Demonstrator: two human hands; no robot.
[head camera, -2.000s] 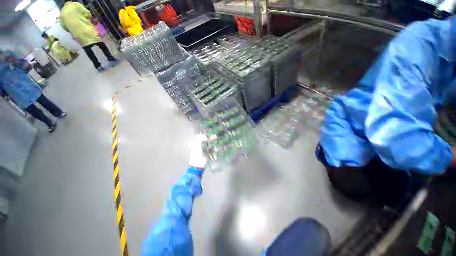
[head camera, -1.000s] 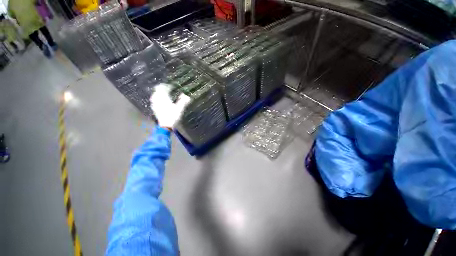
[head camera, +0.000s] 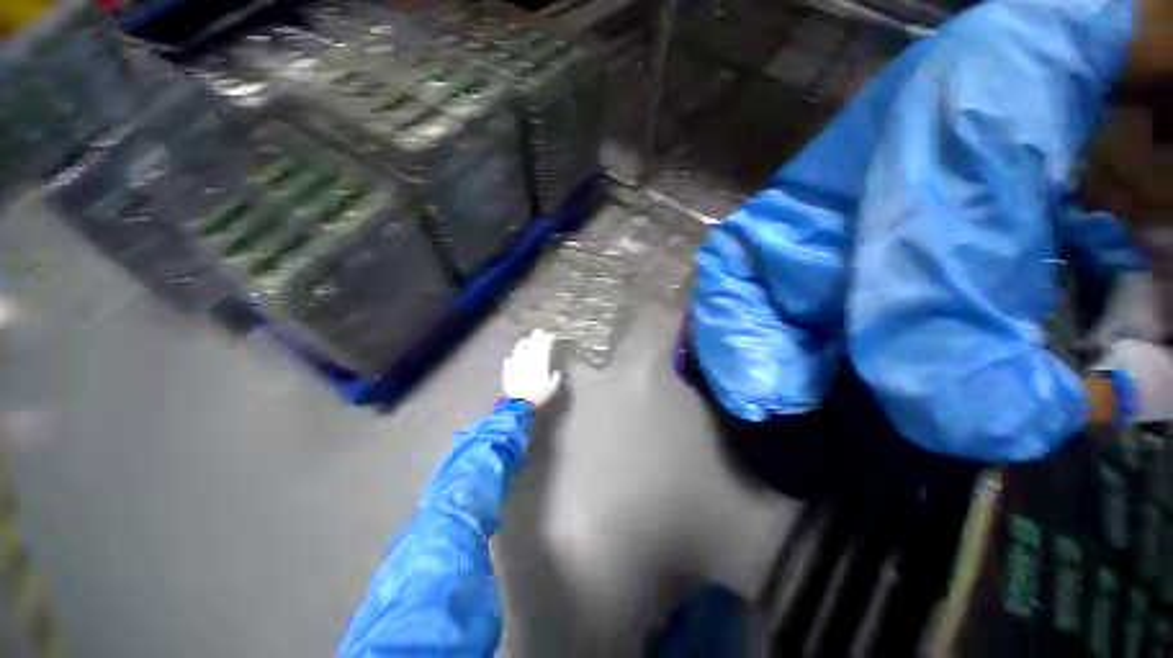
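Note:
My left hand (head camera: 531, 369), white-gloved, reaches out at mid-frame with its fingers extended. It looks empty. Its fingertips are beside the near left edge of loose clear blister trays (head camera: 594, 298) lying on the grey floor; blur hides whether they touch. A stack of filled trays (head camera: 367, 289) with green rows on top stands to the left on a blue base (head camera: 479, 283). My right hand is not in view.
A person in a blue smock (head camera: 945, 244) leans in at right, with a white-gloved hand (head camera: 1142, 377) over the black belt, where green circuit boards (head camera: 1025, 566) lie. More tray stacks and a dark metal machine (head camera: 759, 90) stand behind. Yellow-black tape runs at far left.
My left hand released a filled tray, which now sits on the stack, then moved right toward the loose trays. The view has turned right and down.

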